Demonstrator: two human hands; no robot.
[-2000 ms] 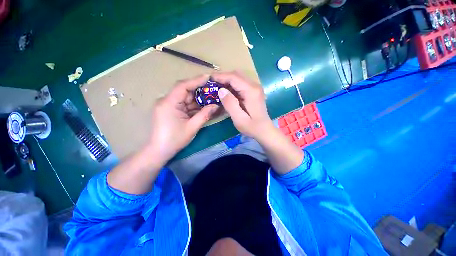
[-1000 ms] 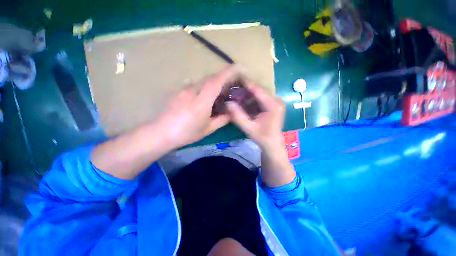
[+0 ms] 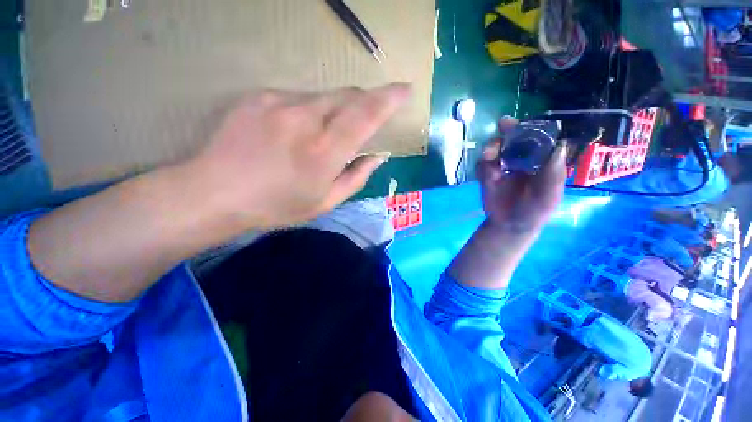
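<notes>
My right hand is raised at the right, over the bench's right edge, and holds a round dark watch case between thumb and fingers. Something clear and shiny shows around the case. My left hand is over the cardboard sheet, holds nothing, and has its fingers stretched to the right with the thumb apart. Dark tweezers lie on the cardboard at the top, tips toward me. What is inside the case is too blurred to tell.
A white disc pad with its lead is taped right of the cardboard. A red parts tray is at the near edge. Another red tray, black equipment and hazard tape are at the right. People sit beyond the blue floor.
My hands have parted. My right hand has moved right with the round piece in it; my left hand has let go and stays over the cardboard. The view has turned to the right.
</notes>
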